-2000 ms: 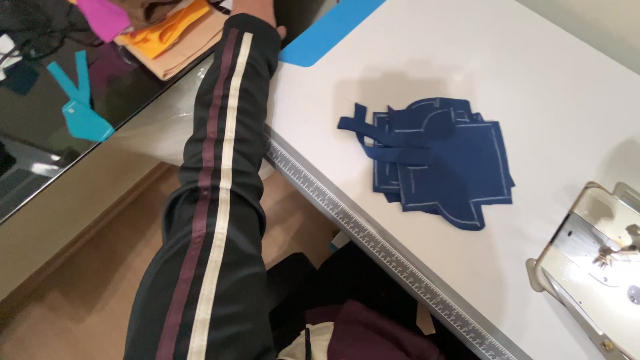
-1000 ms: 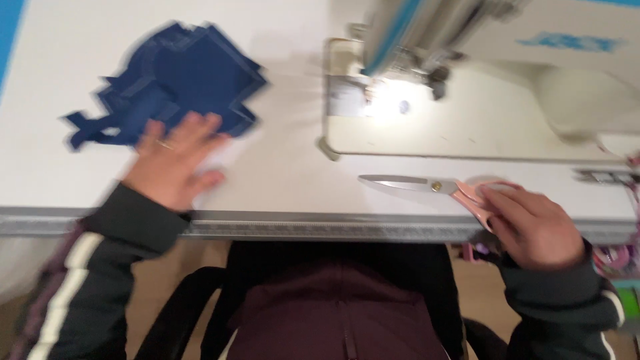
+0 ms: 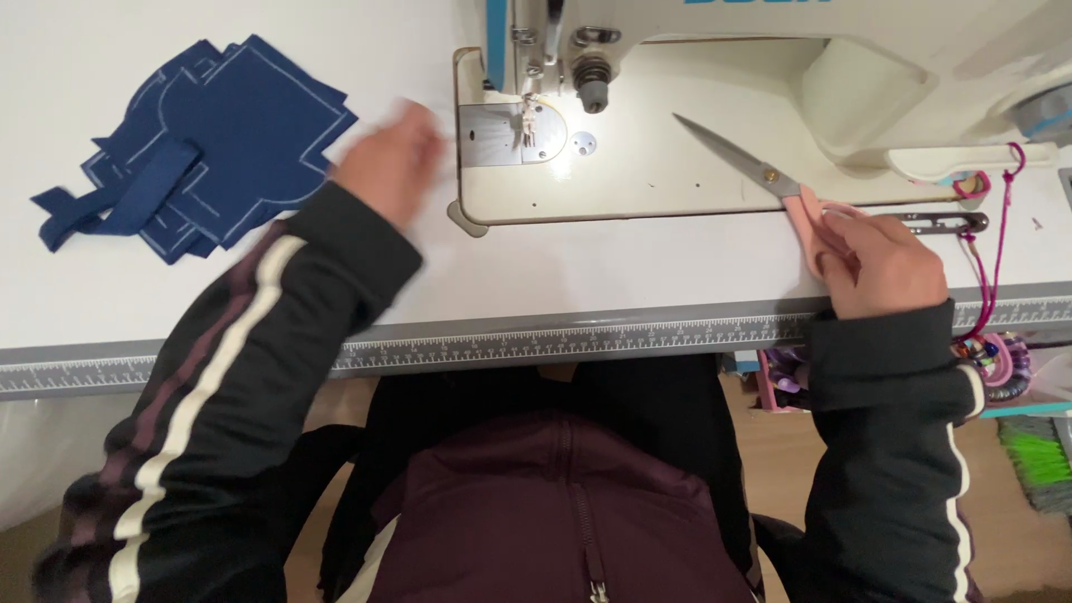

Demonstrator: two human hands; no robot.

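A stack of dark blue fabric pieces (image 3: 243,134) with chalk outlines lies on the white table at the left, a narrow blue fabric strip (image 3: 138,197) on top of it. My left hand (image 3: 394,163) is blurred, just right of the stack; whether it holds anything cannot be told. My right hand (image 3: 879,255) grips the pink handles of fabric scissors (image 3: 770,174). Their closed blades point up and left over the bed of a sewing machine (image 3: 687,159). The presser foot (image 3: 529,121) and the metal needle plate (image 3: 494,134) are lit by the machine lamp.
A ruler strip (image 3: 536,339) runs along the table's front edge. Right of the scissors lie small black thread snips (image 3: 942,222) on a magenta cord (image 3: 998,251). Below the edge at right, an open drawer (image 3: 787,381) holds beads and bobbins. The machine arm (image 3: 938,50) spans the upper right.
The view has swung toward the sewing machine since the earliest frame. My left hand has left the blue fabric and moved right. The scissors have moved from the table's front onto the machine bed, in my right hand.
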